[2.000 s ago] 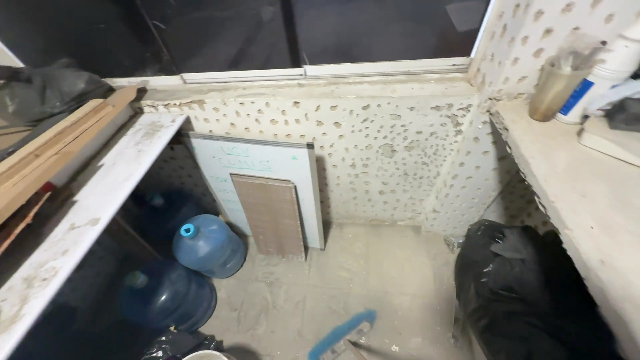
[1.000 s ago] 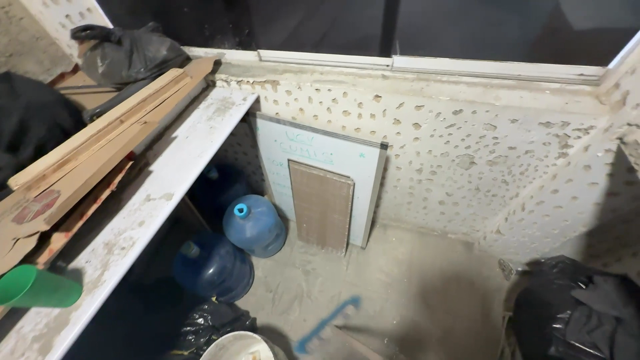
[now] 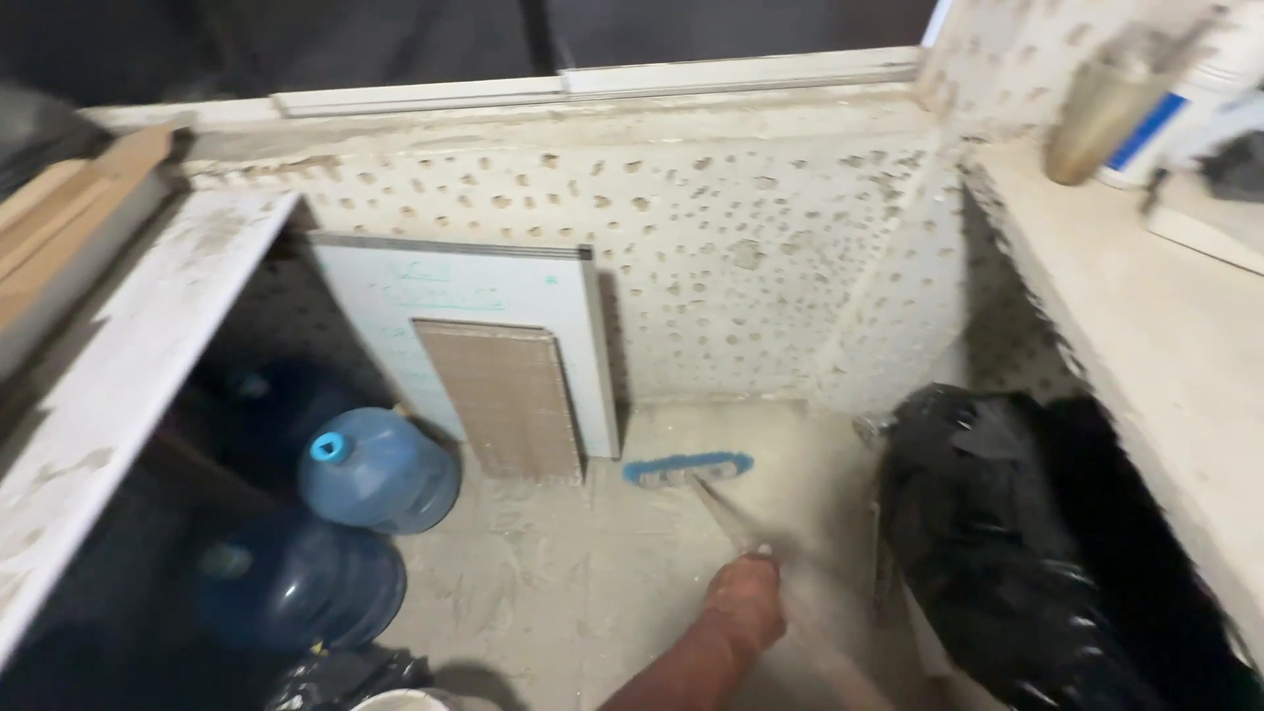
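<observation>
My left hand reaches in from the bottom centre, closed round the pale handle of a broom. The handle runs from the broom head down to the lower right, where it blurs. The broom head, with blue bristles, lies on the dusty floor near the wall, right of a leaning brown board. My right hand is out of view. Behind the brown board a whiteboard with green writing leans on the pitted wall.
Blue water jugs stand at left, partly under a white ledge bearing wood and cardboard. A bucket rim shows at the bottom. Black plastic bags fill the right side beneath a counter holding a cup and a white bottle.
The broom head has moved away from me across the floor, toward the wall. My left hand has come into view on its handle. The view has swung left, then back right.
</observation>
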